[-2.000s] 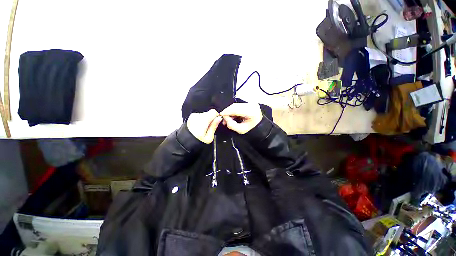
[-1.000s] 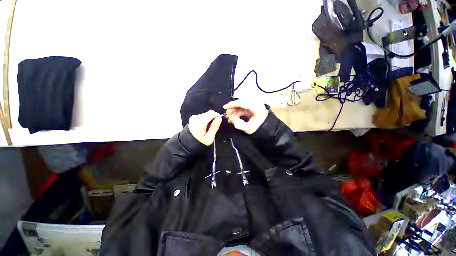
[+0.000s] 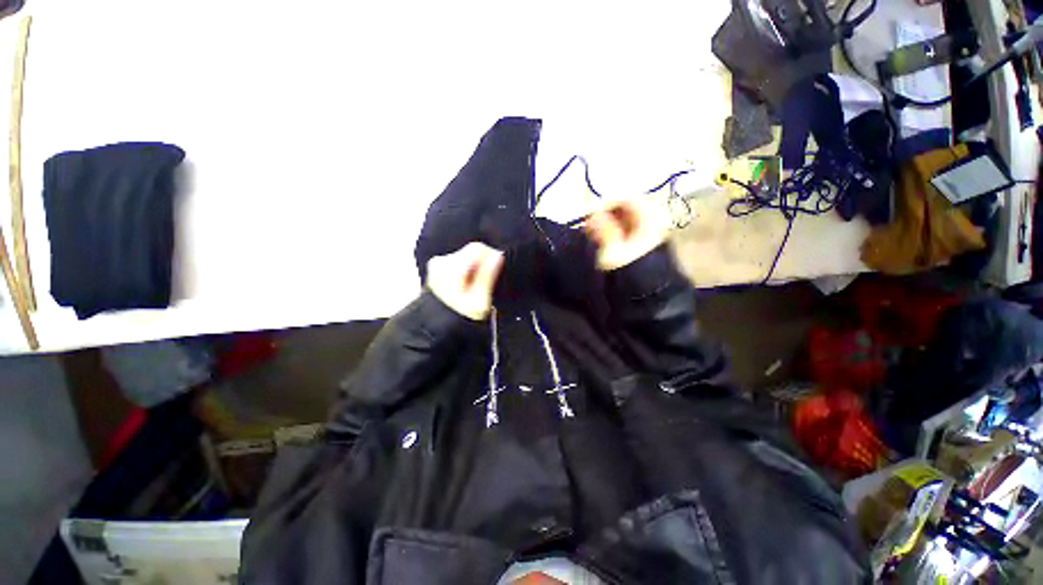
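Note:
A matt black garment (image 3: 480, 189) lies over the table edge in front of me, its upper part pointing away to a tip. My left hand (image 3: 464, 280) is closed on the garment's left side near the edge. My right hand (image 3: 627, 232) is to the right of the garment and blurred; a thin pale line shows between its fingers and the cloth, too blurred to name. A thin dark cord (image 3: 587, 171) runs from the garment's right side over the table, partly hidden behind my right hand.
A folded black garment (image 3: 112, 226) lies at left beside wooden strips (image 3: 16, 171). At right are a tangled cord bundle (image 3: 801, 189), small scissors (image 3: 679, 210), a mustard cloth (image 3: 924, 223) and an iron (image 3: 782, 32). Red bags (image 3: 841, 429) sit below the table.
My right hand has moved away from my left hand, to the right and slightly up. My left hand stays near the same place. The cord beside the garment has shifted.

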